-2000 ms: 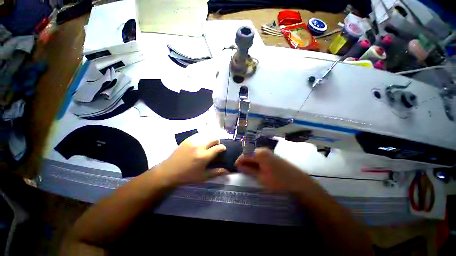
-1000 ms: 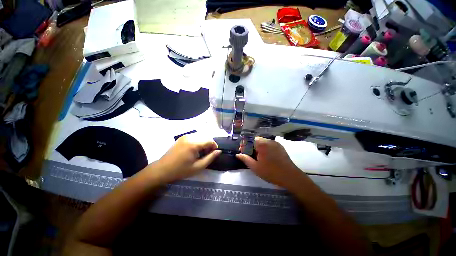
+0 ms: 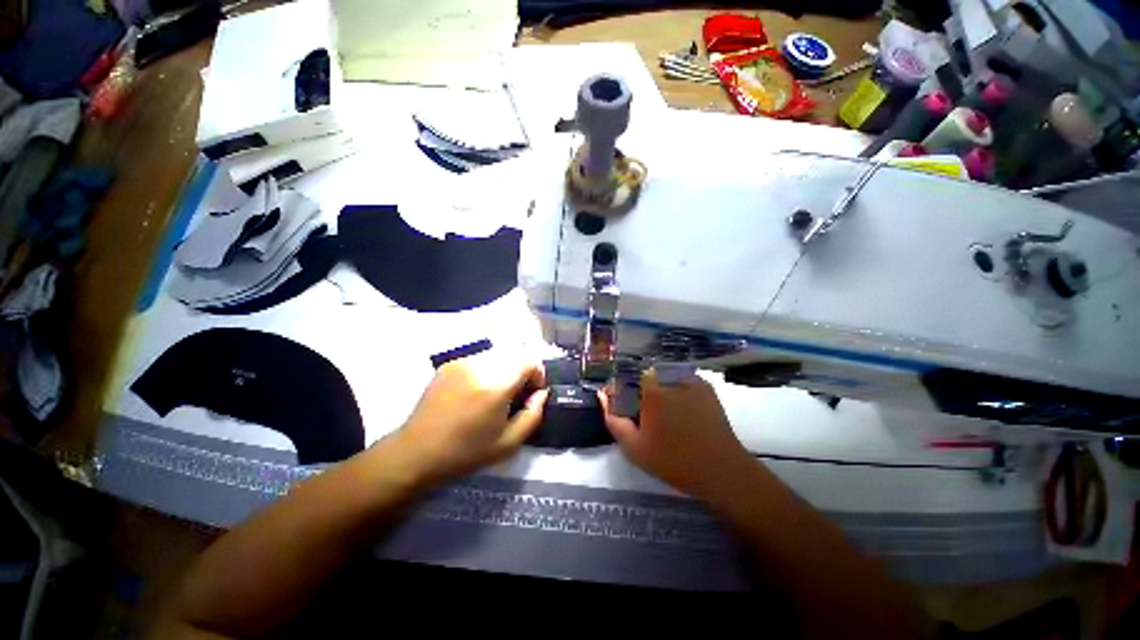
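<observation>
A dark panel with a small pale centre mark (image 3: 573, 423) lies under the left end of the white sewing machine head (image 3: 700, 238), by the presser foot area. My left hand (image 3: 481, 413) holds its left side between thumb and fingers. My right hand (image 3: 669, 425) holds its right side, close beside the metal parts of the needle bar (image 3: 601, 319). The needle tip is too small to tell. Another curved dark panel (image 3: 256, 381) lies flat at the left table edge, and one more (image 3: 425, 263) lies behind my left hand.
A stack of pale grey curved pieces (image 3: 250, 244) lies on the left, with thin crescent strips (image 3: 469, 140) behind. A white box (image 3: 269, 75) stands back left. Red-handled scissors (image 3: 1076, 494) are at the right. Thread cones (image 3: 963, 131) stand back right. A ruler-marked edge (image 3: 525, 513) runs in front.
Both hands were moving at the panel; my right hand has opened out from a closer grip to the panel's right side. The panel's pale mark now shows between the hands. The view has shifted slightly.
</observation>
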